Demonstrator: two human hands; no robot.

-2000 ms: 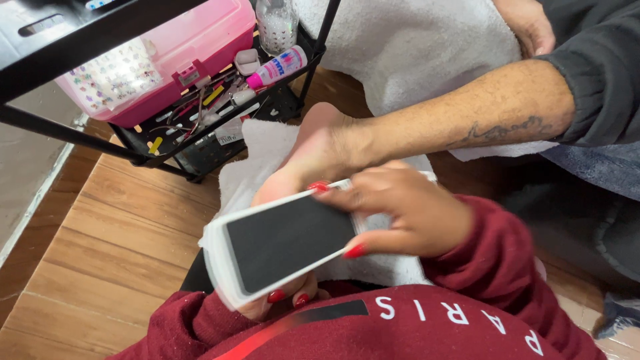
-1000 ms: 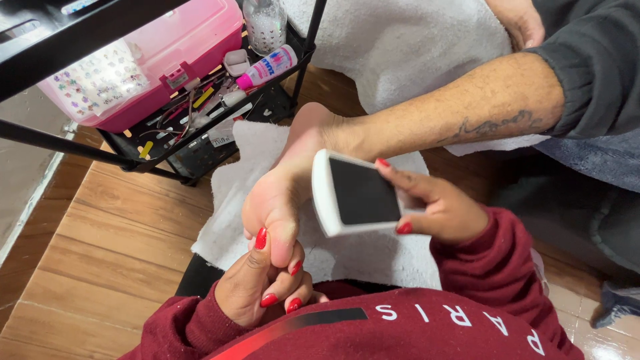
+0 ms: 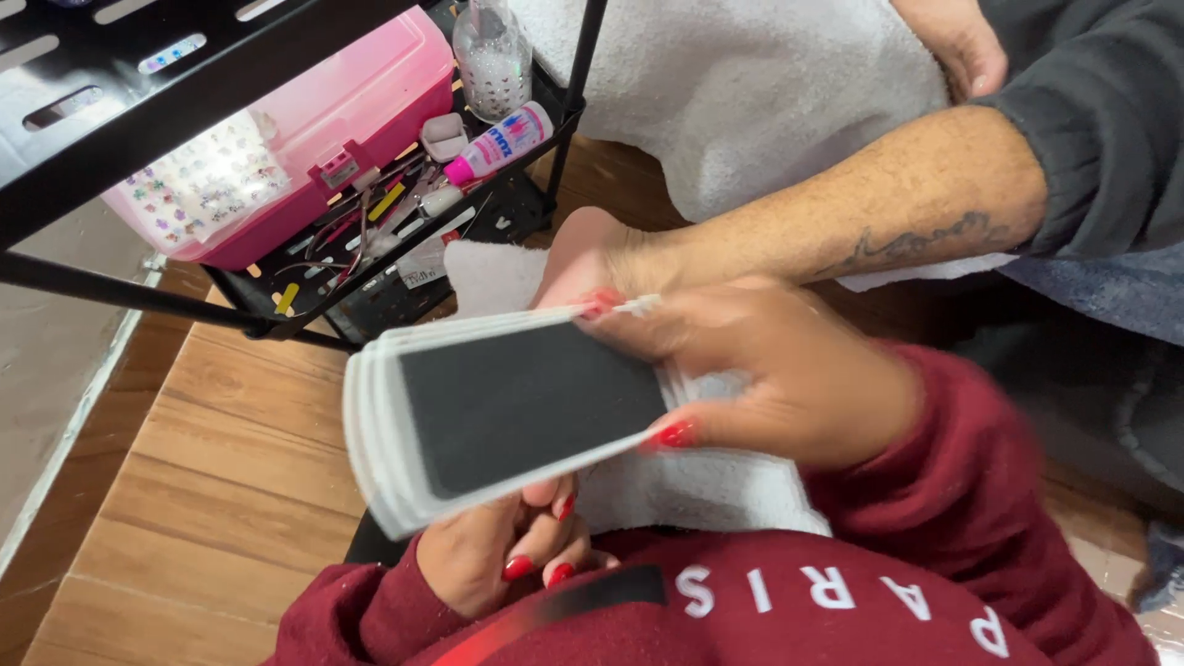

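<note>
My right hand (image 3: 777, 370) grips a white paddle-shaped foot file with a dark abrasive face (image 3: 536, 407); both are blurred by motion. The file lies across the view over the other person's bare foot (image 3: 583, 254), hiding most of it. Below the file's lower edge, my left hand (image 3: 504, 550) has its fingers curled around the toes, which are mostly hidden. A white towel (image 3: 684, 490) is under the foot.
At the upper left, a black metal trolley (image 3: 268, 324) holds a pink plastic case (image 3: 370, 102), a pink-capped bottle (image 3: 504, 143), a glass jar (image 3: 493, 65) and small tools. The person's tattooed leg (image 3: 860, 203) extends to the right, near another towel (image 3: 740, 83).
The file has moved left from beside the foot to over it, covering the sole and toes that showed a second ago. My left hand has stayed at the toes.
</note>
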